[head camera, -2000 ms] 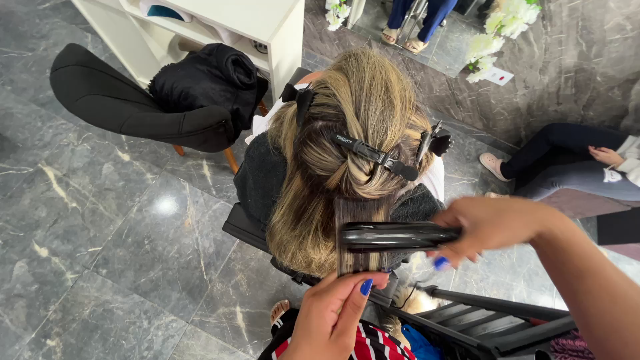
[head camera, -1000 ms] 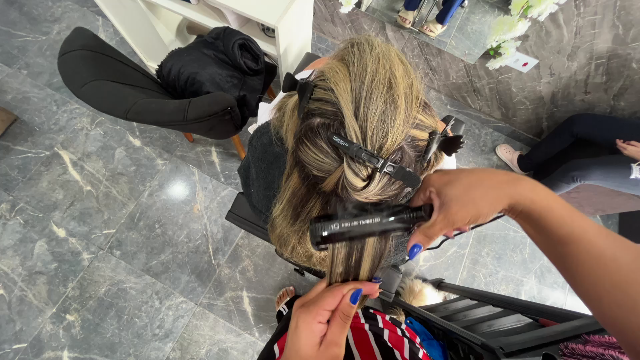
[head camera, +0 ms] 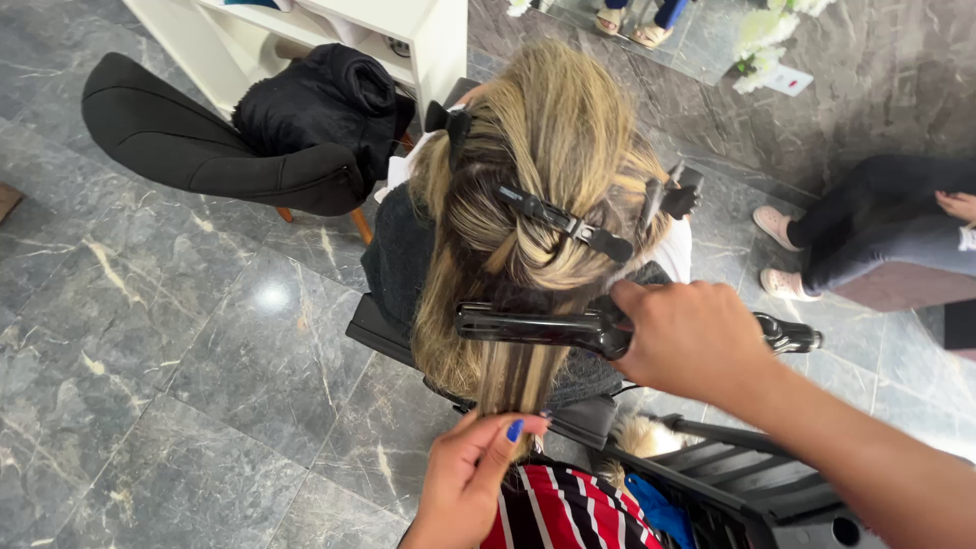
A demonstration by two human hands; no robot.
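My right hand (head camera: 698,335) is closed on a black hair straightener (head camera: 534,328), whose plates lie across a flat strand of highlighted hair (head camera: 518,377) behind a seated person's head. Below it, my left hand (head camera: 473,465) pinches the lower part of that strand between thumb and fingers. Above the straightener, a black sectioning clip (head camera: 564,221) holds gathered hair at the back of the head. A black claw clip (head camera: 450,130) sits on the left side of the hair and another claw clip (head camera: 679,194) on the right. A dark towel (head camera: 396,255) covers the person's shoulders.
A black chair (head camera: 221,168) with a dark garment (head camera: 320,114) on it stands at the left, beside white shelving (head camera: 442,53). A black trolley (head camera: 732,473) is near my right forearm. Another person's legs (head camera: 862,221) are at the right. White flowers (head camera: 766,38) stand at the top right.
The straightener was tilted a second ago and lies more level across the strand now. My left hand still pinches the strand below it.
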